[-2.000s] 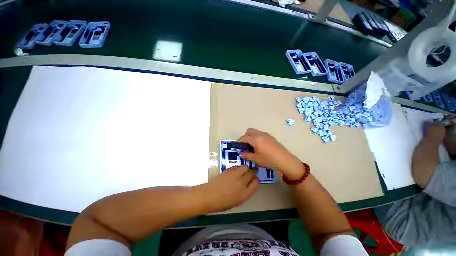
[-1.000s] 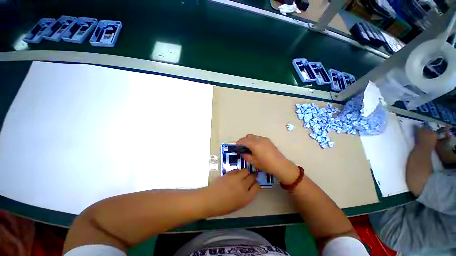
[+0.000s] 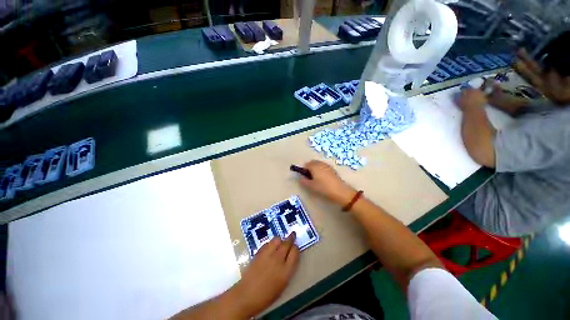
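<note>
Two pale blue housings with dark and white insides lie side by side on the brown board, a left housing (image 3: 257, 227) and a right housing (image 3: 291, 216). My left hand (image 3: 272, 267) rests with its fingertips on their near edges. My right hand (image 3: 325, 182) is beyond them to the right, closed around a short black hand tool (image 3: 300, 170) whose end points left. A loose pile of small pale blue inserts (image 3: 340, 142) lies farther back on the board, spilling from a clear parts bag (image 3: 395, 112).
A large white sheet (image 3: 119, 250) lies at left. The green conveyor (image 3: 206, 100) carries more housings (image 3: 80, 156). A whitish roll (image 3: 422, 31) hangs above the bag. A co-worker in a grey sleeve (image 3: 531, 140) sits at right, near a red stool (image 3: 469, 240).
The view has turned to the right and upward. My right hand has left the housings with the black tool, moving toward the pile. Both housings now show more fully, under my left fingertips.
</note>
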